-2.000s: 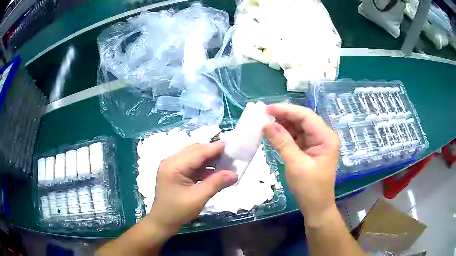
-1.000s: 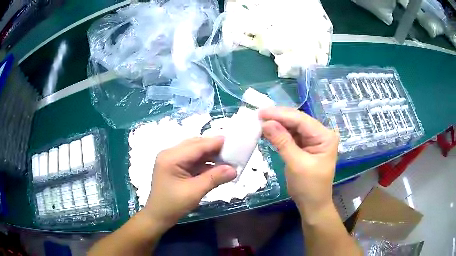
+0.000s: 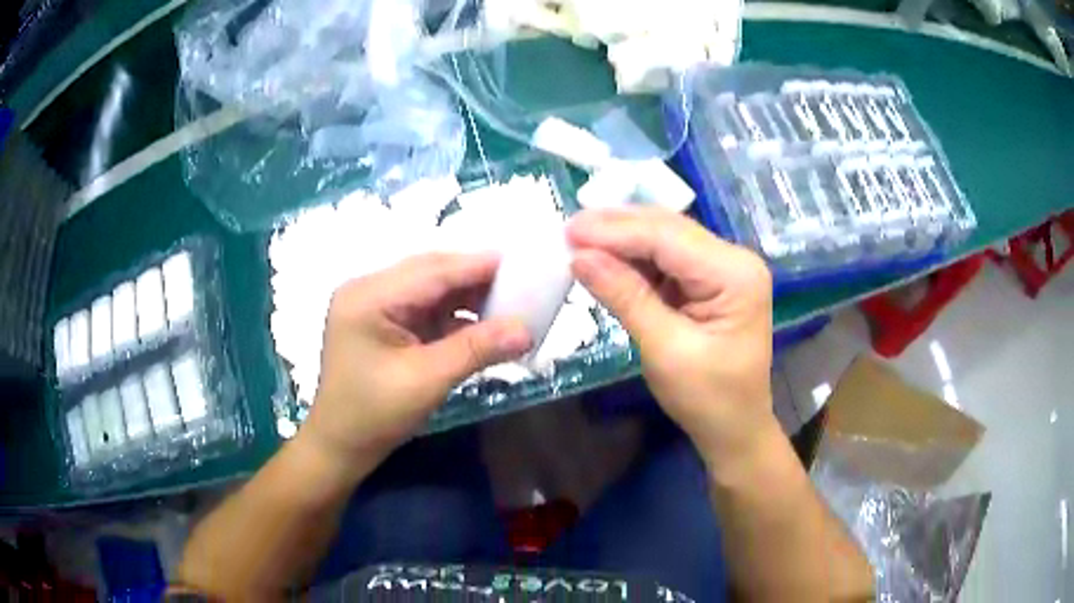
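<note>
The white housing (image 3: 526,286) is held over the heap of small white plastic fittings (image 3: 353,253) in the centre tray. My left hand (image 3: 412,353) grips its lower left part between thumb and fingers. My right hand (image 3: 677,312) has its thumb and forefinger pinched at the housing's upper right edge; whether a small part is between these fingertips cannot be told. Both hands are bare. The housing's inside is not visible.
Finished-unit blister tray (image 3: 141,353) at left; core blister tray (image 3: 824,165) on blue base at right. Clear polybag (image 3: 318,118) behind, cream pieces (image 3: 665,41) behind right. Loose white pieces (image 3: 636,185) and a translucent cover (image 3: 624,133) lie left of the core tray. Cardboard box (image 3: 901,418) on floor.
The view has tilted down, so the bench appears higher. Loose white pieces beyond my right hand have come into sight. Both hands stay on the housing, which has turned slightly.
</note>
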